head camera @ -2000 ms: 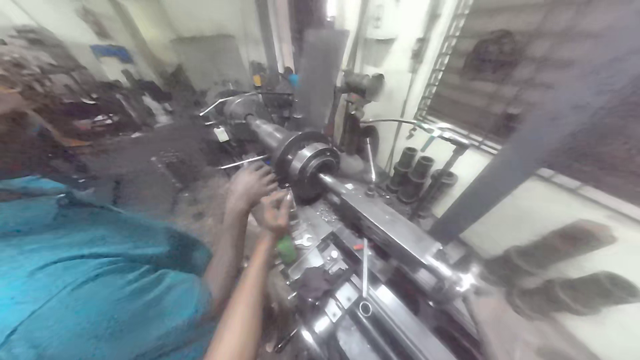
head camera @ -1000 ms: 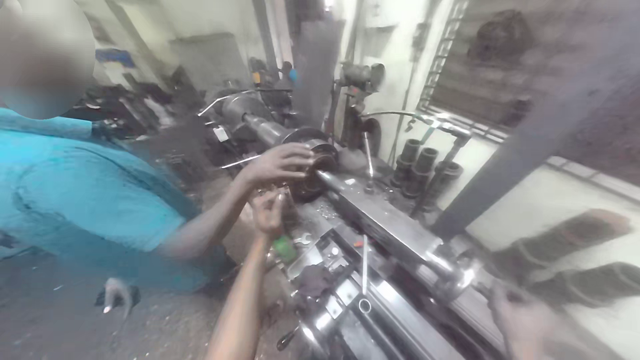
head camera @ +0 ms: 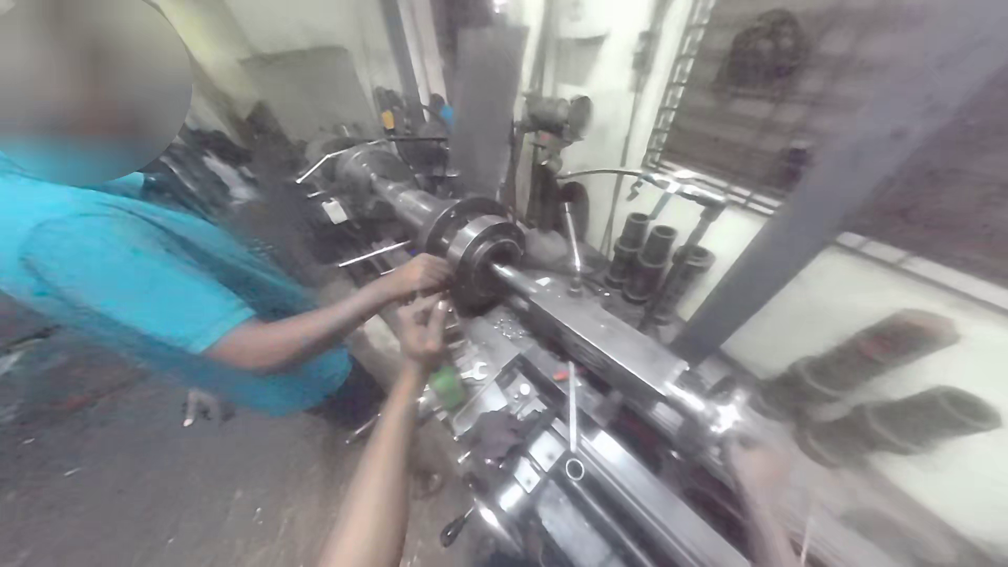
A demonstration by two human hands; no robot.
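Note:
A metal lathe runs diagonally through the view. Its round flanged workpiece [head camera: 484,248] meets the pointed centre of the tailstock [head camera: 602,327]. My left hand [head camera: 424,331] is raised just below and left of the workpiece, fingers partly bent; blur hides whether anything is between them. A co-worker's hand [head camera: 425,276] is at the workpiece's near left edge, just above my left hand. At the lower right, my right hand [head camera: 756,465] is at the tailstock's bright handwheel end [head camera: 726,413], its fingers mostly hidden and blurred.
A co-worker in a blue shirt [head camera: 142,268] leans in from the left. An open-ended wrench [head camera: 475,372] and a green object [head camera: 447,387] lie on the carriage. A long-handled ring tool [head camera: 573,417] rests nearer. Dark cylinders [head camera: 650,264] stand by the wall, beside a slanted grey post [head camera: 787,228].
The co-worker's hand has moved down from the front of the workpiece to its near left edge. My left hand stays close below it.

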